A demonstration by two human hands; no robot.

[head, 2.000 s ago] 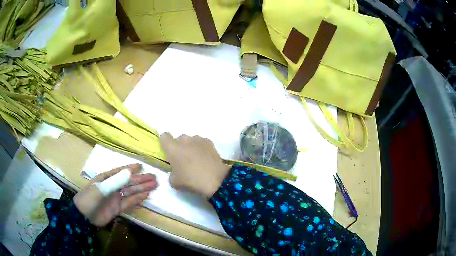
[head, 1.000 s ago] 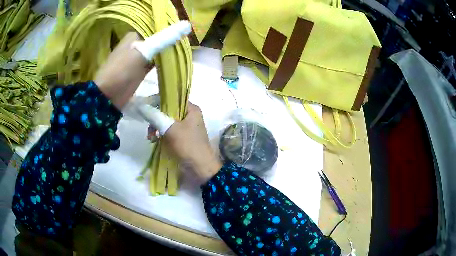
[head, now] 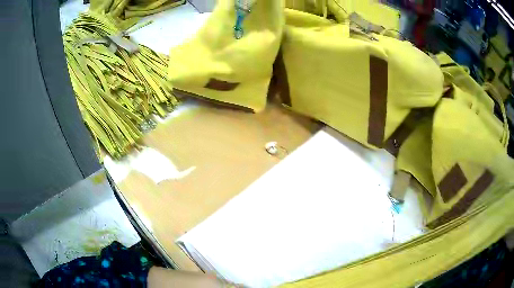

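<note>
A flat bundle of long yellow straps [head: 417,256] stretches from the bottom edge to the right edge, across the near side of the white sheet. My left hand [head: 186,279] is at the bottom edge, mostly cut off. Its fingers are hidden, so its grip cannot be told. My right hand is out of the picture; only a bit of dark floral sleeve shows at the lower right, behind the straps.
Yellow bag bodies with brown bands [head: 332,73] stand along the back and right. A strap pile [head: 113,90] lies at the upper left. White sheets [head: 304,219] cover part of the wooden table [head: 208,152]. A small white item [head: 271,148] lies near the middle.
The view has swung left. The strap bundle, held upright between both hands before, is now stretched low across the right. Snips and the round container are out of view.
</note>
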